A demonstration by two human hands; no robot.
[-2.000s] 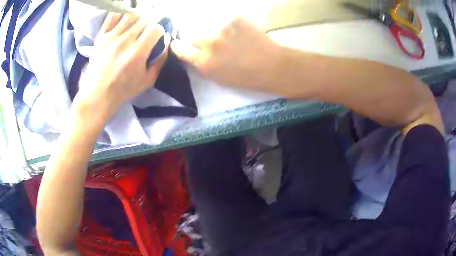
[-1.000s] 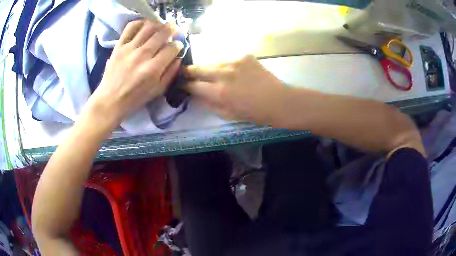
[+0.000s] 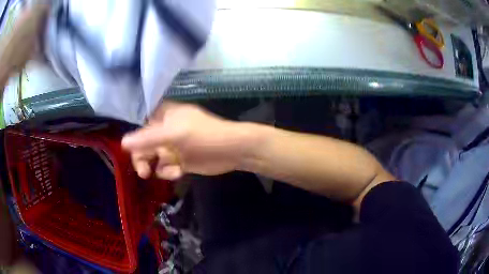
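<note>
A bunched light grey garment piece (image 3: 115, 59) with dark stripes hangs blurred at the upper left, its lower corner over the table's front edge. My left hand (image 3: 29, 27) is blurred and partly cut off at the upper left, beside the cloth; its fingers and grip cannot be made out. My right hand (image 3: 179, 142) is below the table edge, at the cloth's lower corner and in front of the red crate. Its fingers are partly curled, and whether they pinch the cloth cannot be told. The needle area is not visible.
A red slotted crate (image 3: 126, 214) with dark cloth inside stands below the table at left. The green table edge (image 3: 279, 83) crosses the view. Scissors (image 3: 426, 43) with red and yellow handles lie at upper right. Grey-blue cloth (image 3: 429, 160) is heaped at right.
The grey garment has moved off the sewing spot, up and over the front edge. My left hand has moved to the far upper left; my right hand has moved down and left, below the table edge.
</note>
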